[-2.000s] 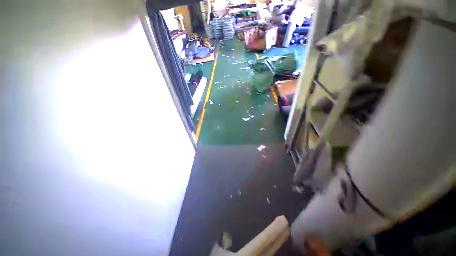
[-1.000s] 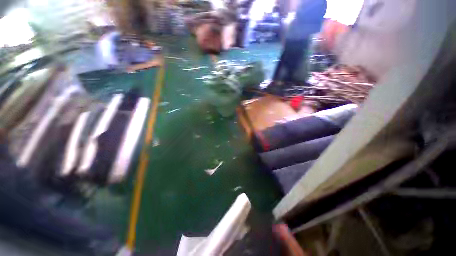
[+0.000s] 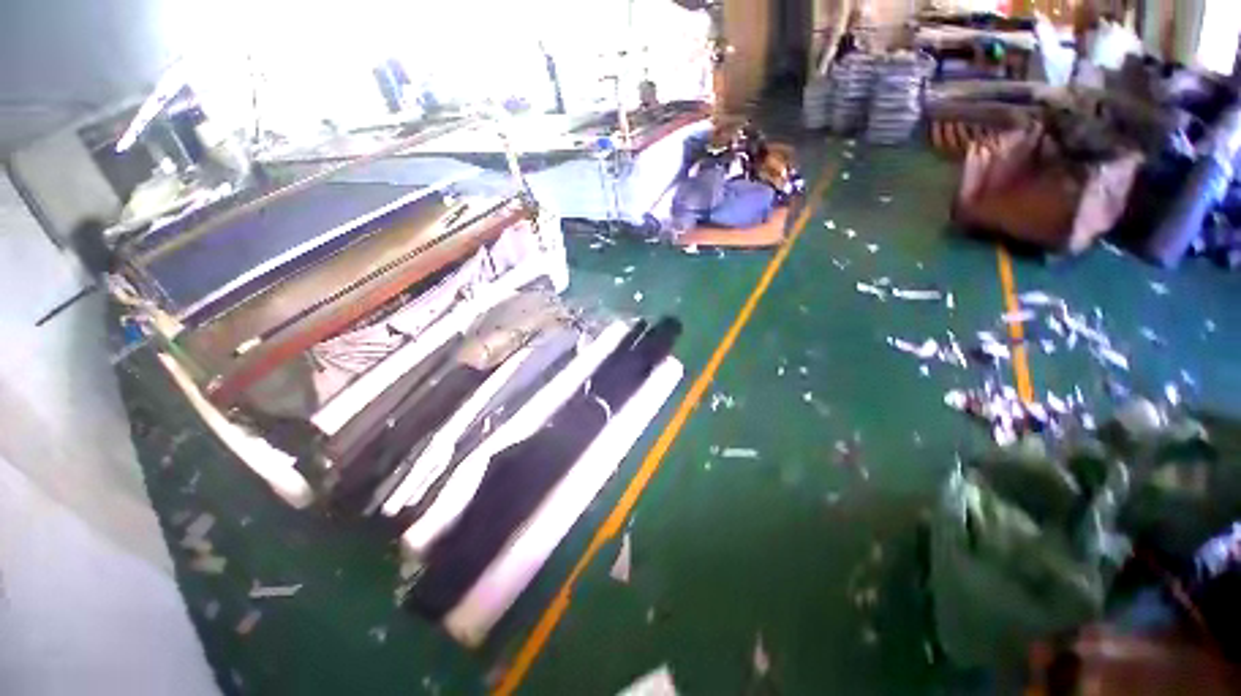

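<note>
Neither of my hands is in the picture. A small white paper edge (image 3: 651,683) shows at the bottom edge; I cannot tell if it is the end of the rolled paper or a scrap. Nearest in front, several fabric rolls lie side by side on the green floor, left of the yellow line: a pale roll (image 3: 569,500) outermost, a dark roll (image 3: 528,492) beside it, then white and grey ones. Behind them stands a rack or frame (image 3: 368,320) with cloth and long bars.
A green bundle (image 3: 1028,544) lies at the lower right. A white wall (image 3: 75,503) runs along the left. Scraps litter the floor around the yellow line (image 3: 735,333). Further back are a cloth heap (image 3: 735,197), striped sacks (image 3: 891,98) and a brown sack (image 3: 1041,190).
The view has passed the doorway onto the green floor and turned left. The pale rolled paper seen at the bottom before has dropped out of view, except perhaps a white edge.
</note>
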